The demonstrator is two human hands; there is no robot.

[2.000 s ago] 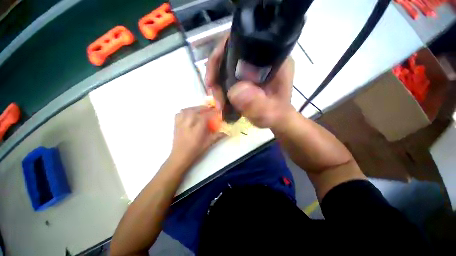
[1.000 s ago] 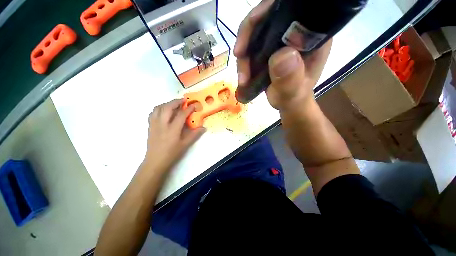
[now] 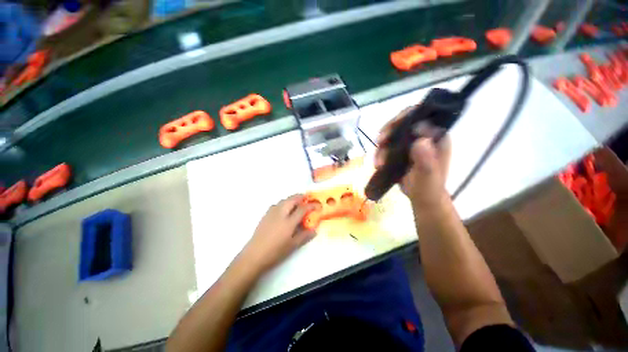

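Note:
An orange controller shell [image 3: 335, 211] lies on the white mat in front of the screw feeder [image 3: 329, 127]. My left hand [image 3: 284, 223] holds the shell by its left end. My right hand [image 3: 420, 158] is closed around the black electric screwdriver [image 3: 406, 148], which is tilted with its tip down at the shell's right end. Whether the bit touches a screw cannot be told. A yellow patch [image 3: 385, 223] with small dark specks lies beside and below the shell.
A green conveyor [image 3: 275, 75] with several orange shells runs behind the bench. A blue bin [image 3: 105, 245] stands at left. The driver's cable [image 3: 520, 103] loops at right. A cardboard box [image 3: 568, 230] holds red-orange parts [image 3: 593, 189] at far right.
The view has shifted and now takes in more of the conveyor. The screwdriver is lower in view, its tip still by the shell's right end. My left hand still holds the shell's left end.

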